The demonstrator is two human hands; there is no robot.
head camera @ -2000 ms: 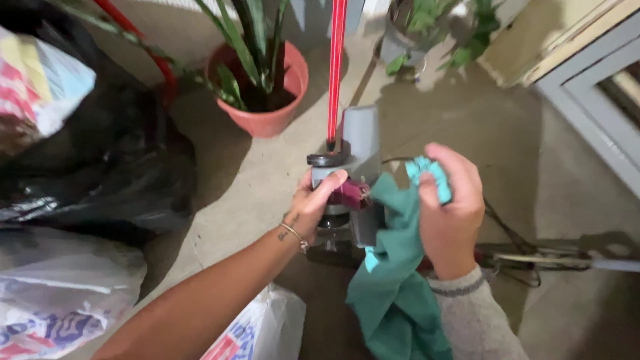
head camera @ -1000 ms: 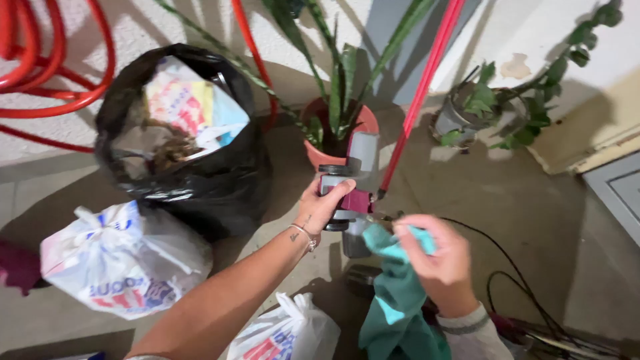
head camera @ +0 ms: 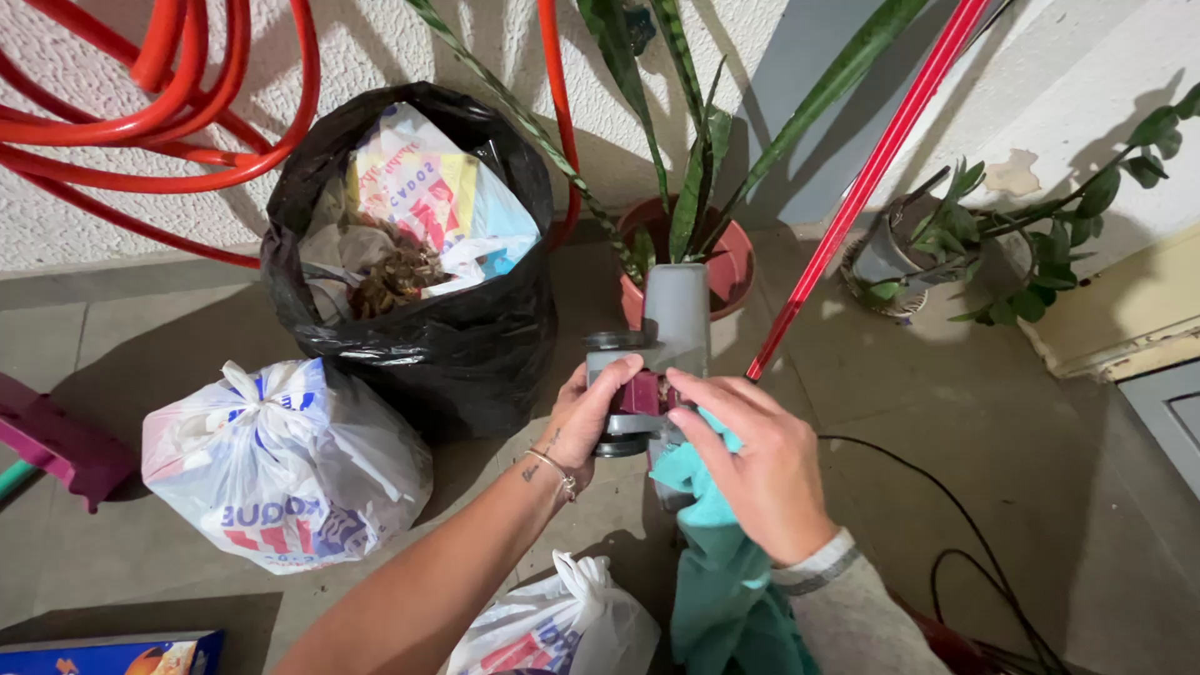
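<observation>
My left hand [head camera: 586, 417] grips a grey and maroon vacuum cleaner floor head [head camera: 680, 314] with black wheels, held up off the floor. My right hand [head camera: 755, 450] has a teal cloth [head camera: 727, 572] in it, which hangs down below the palm. Its thumb and fingertips touch the maroon joint [head camera: 639, 394] in the middle of the head. What the fingertips cover there is hidden. Just right of the head, the lower end of a red pole [head camera: 862, 187] shows; whether the two are joined cannot be told.
An open black garbage bag [head camera: 441, 366] stands left, beside a tied white plastic bag [head camera: 291, 469]; another white bag [head camera: 572, 628] is below. Behind are a potted snake plant [head camera: 731, 272], a trailing potted plant [head camera: 891, 253] and a coiled red hose [head camera: 169, 112]. A black cable [head camera: 919, 478] lies right.
My right hand has come in to the maroon joint with the cloth; before, it was a little to the right of it. My left hand keeps its grip on the head. The view has shifted left.
</observation>
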